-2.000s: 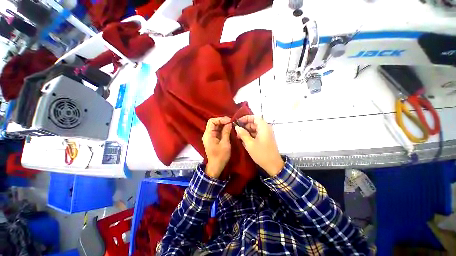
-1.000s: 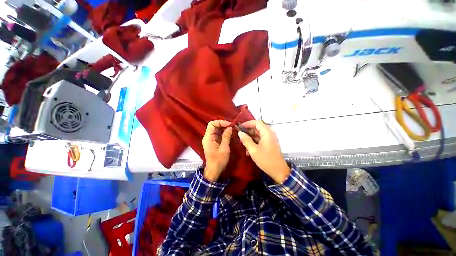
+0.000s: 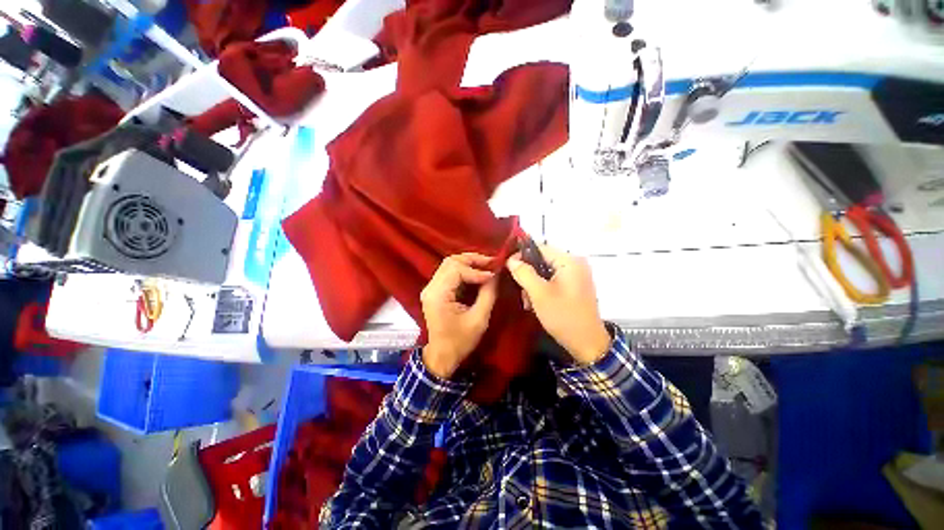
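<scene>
A dark-red garment piece [image 3: 414, 176] lies on the white machine table and hangs over its front edge. My left hand [image 3: 456, 308] pinches a small red seam fold [image 3: 507, 244] between thumb and fingertips, near the piece's right side. My right hand [image 3: 564, 302] is beside it, closed around small dark thread snips [image 3: 535, 256], mostly hidden by the fingers. The snips' upper end is at the fold. Whether a loose thread is there is too fine to tell.
The JACK machine head [image 3: 766, 109] stands right, with its needle area [image 3: 626, 160]. Orange-and-red-handled scissors [image 3: 867, 243] lie at the right. A grey box with a round vent [image 3: 140, 226] is left, near smaller scissors [image 3: 148, 308]. A blue bin [image 3: 285, 440] with red pieces is below.
My right hand has shifted slightly right and the dark snips show more, pointing upward. My left hand has turned a little, and the pinched fold now stands up. The large cloth has hardly moved.
</scene>
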